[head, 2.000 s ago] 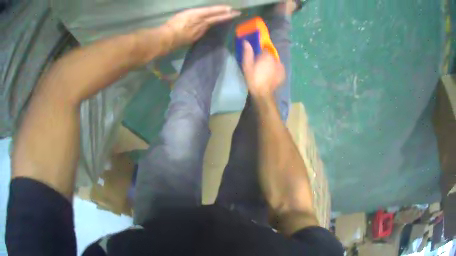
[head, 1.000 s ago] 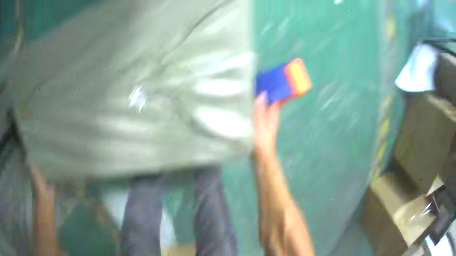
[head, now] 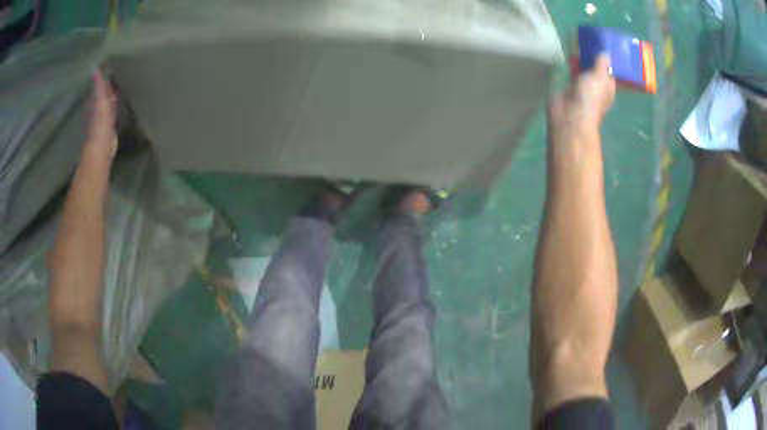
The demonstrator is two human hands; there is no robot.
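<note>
A wrapped carton [head: 345, 109] in a grey-green woven sack is in front of me at the top of the view, its near side facing my feet. My left hand [head: 103, 113] is at its left edge; whether the fingers grip the sack cannot be told. My right hand [head: 586, 94] is at its right edge and holds the tape dispenser [head: 618, 57], blue with an orange end pointing right. The carton's far side is cut off by the top edge.
Grey-green sacks [head: 76, 218] lie at the left. Open brown cartons [head: 715, 227] stand at the right beyond the yellow-black line [head: 660, 185], with a white sheet [head: 715, 113] on them. A flat brown carton [head: 341, 386] with dark print lies between my legs on the green floor [head: 488, 285].
The sack-covered carton now shows its near side higher in the view. Both hands have moved up to its sides, and the dispenser has shifted to the upper right. My feet have come into view.
</note>
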